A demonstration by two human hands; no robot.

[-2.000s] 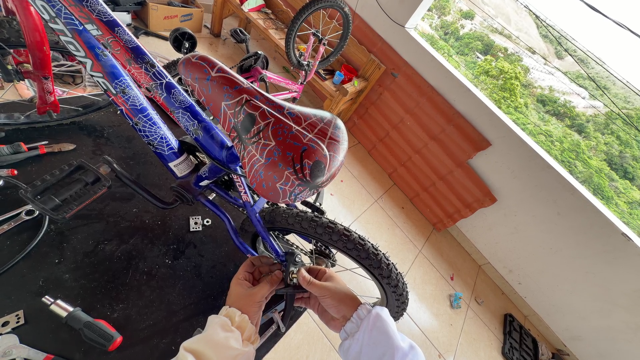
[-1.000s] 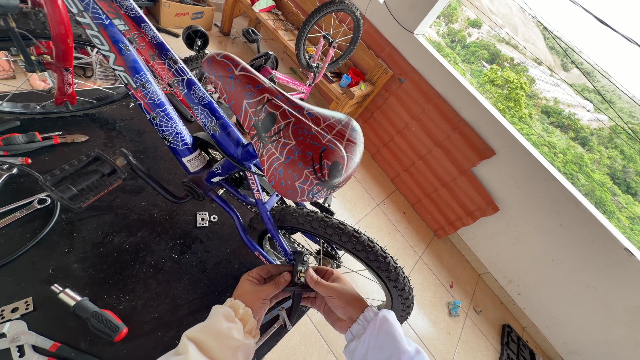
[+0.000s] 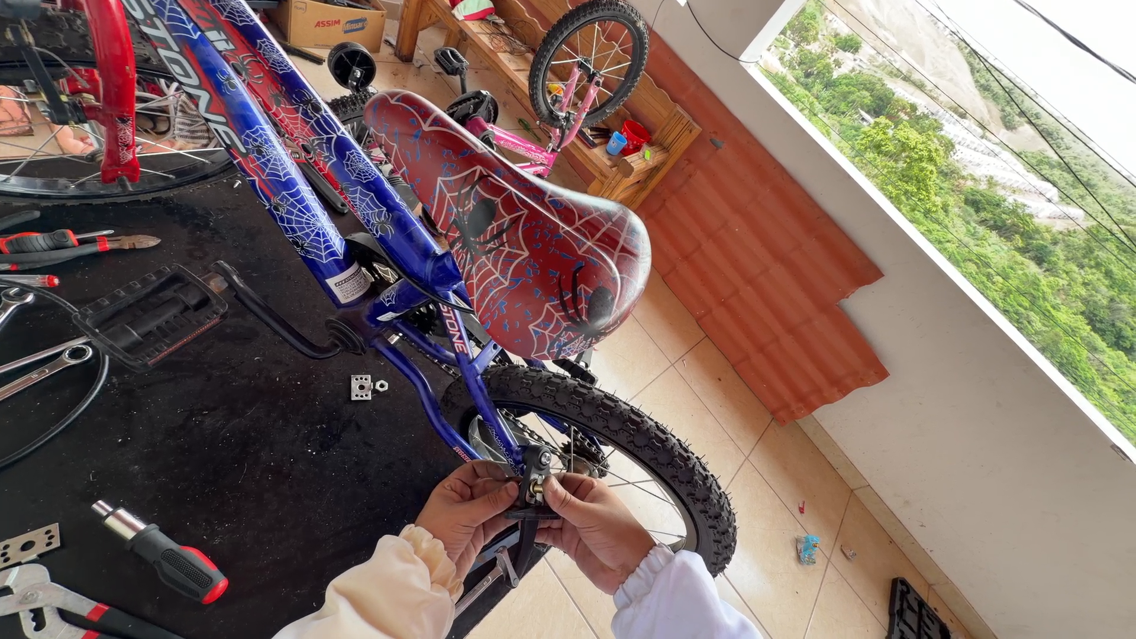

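Observation:
A blue child's bicycle frame (image 3: 293, 213) with web patterns lies across the black work surface, its red saddle (image 3: 532, 266) above the knobby rear wheel (image 3: 612, 399). At the rear axle end, a black bracket (image 3: 535, 461) with a metal bolt sits between both hands. My left hand (image 3: 470, 510) pinches the bracket's left side between thumb and fingers. My right hand (image 3: 596, 528) has its thumb against the bolt area on the right, its fingers curled beneath. The fingers hide part of the bracket. A small square metal plate (image 3: 360, 387) and a nut (image 3: 382, 385) lie near the crank.
A screwdriver-type nut driver (image 3: 169, 555), pliers (image 3: 53, 603), combination wrench (image 3: 53, 368) and cutting pliers (image 3: 98, 248) lie at left on the black surface (image 3: 293, 470). A black pedal (image 3: 151, 315) juts over it. Behind are a wooden bench (image 3: 657, 160) and a pink bicycle (image 3: 524, 146).
Both hands stay at the bracket by the rear axle, with small shifts of the fingers. Nothing has plainly been let go or taken up.

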